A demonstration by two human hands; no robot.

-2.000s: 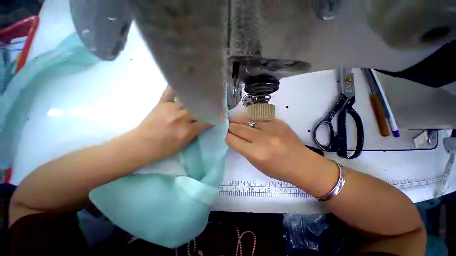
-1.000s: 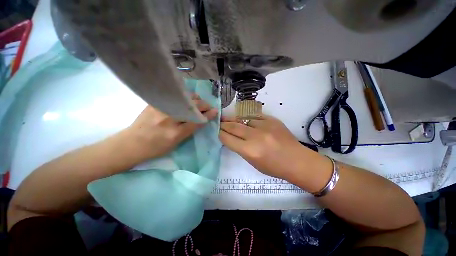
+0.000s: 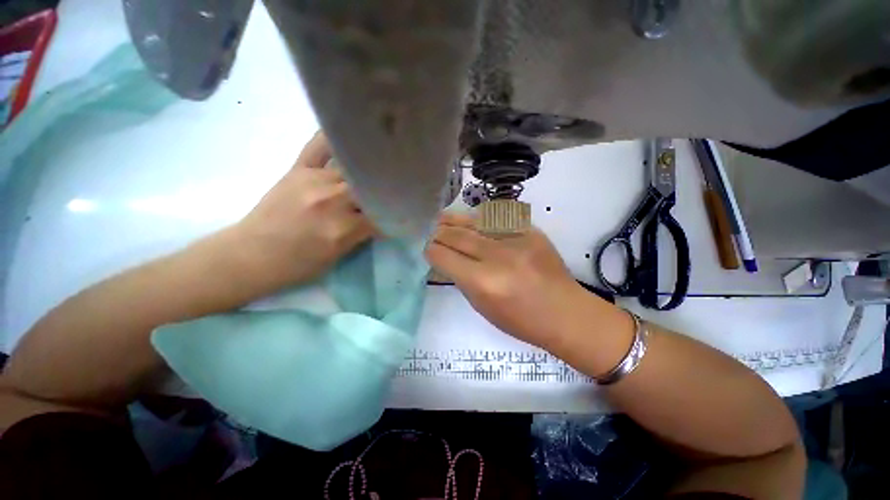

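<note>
A sheer aqua fabric piece [image 3: 283, 371] runs from under the sewing machine head [image 3: 390, 107] down over the table's front edge in a loop. My left hand [image 3: 317, 215] lies on the fabric at its left side, its fingertips partly hidden behind the machine head. My right hand [image 3: 503, 269] is at the fabric's right edge, its fingertips touching it just below the tension knob [image 3: 505, 217]. The needle and presser foot are hidden by the head.
Black-handled shears [image 3: 647, 244], a brown stick [image 3: 720, 227] and a pen [image 3: 740, 225] lie at right. A ruler tape [image 3: 488, 365] runs along the front edge. More aqua fabric [image 3: 88, 107] and a red bin [image 3: 37, 59] are at left. A plastic bag [image 3: 586, 449] is at the lap.
The view has shifted, so the machine head now hides the stitching area and left fingertips that showed one second ago. The hanging fabric loop sits slightly further left and higher. Both hands stay at the fabric.
</note>
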